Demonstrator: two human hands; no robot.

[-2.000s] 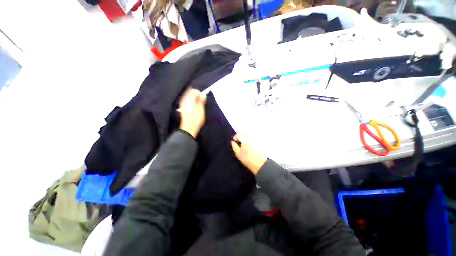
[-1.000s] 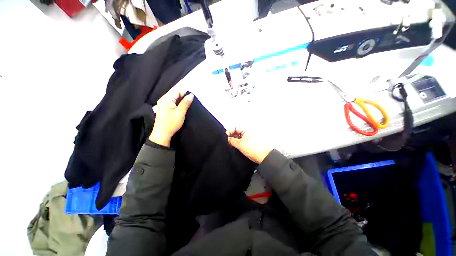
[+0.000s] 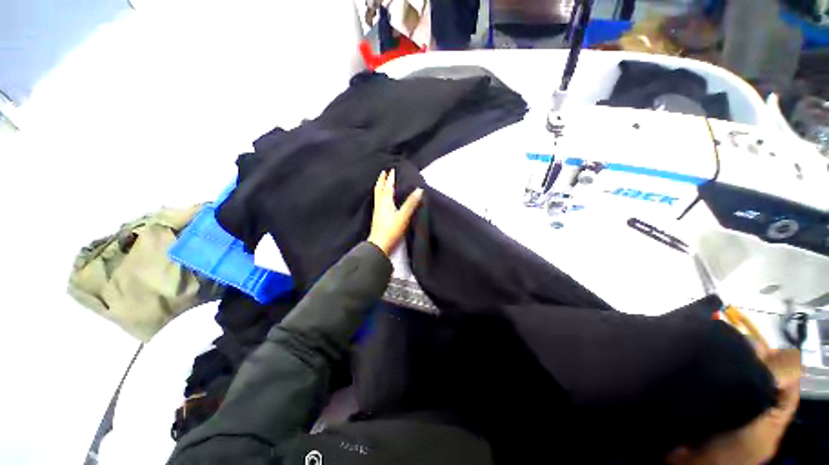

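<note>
The black garment (image 3: 318, 182) lies on the table left of the needle. Part of it stretches across the front edge to the lower right. My left hand (image 3: 393, 216) rests on the garment, thumb and fingers apart. My right hand (image 3: 773, 413) is at the far lower right, holding the garment's end, its fingers partly hidden by cloth. The scissors (image 3: 744, 325) lie beside that end, their handles partly covered. The presser foot and needle (image 3: 545, 192) are right of the garment, not touching it.
The white sewing machine (image 3: 636, 173) stands behind. Black thread snips (image 3: 658, 233) lie on the bed. A ruler strip (image 3: 411, 293) runs along the front edge. A blue crate (image 3: 218, 254) and olive cloth (image 3: 141, 268) are at left. More black cloth (image 3: 664, 86) lies behind the machine.
My right hand has moved far right, drawing part of the garment across the front edge and over the scissors' handles. My left hand has opened on the cloth. The view has shifted.
</note>
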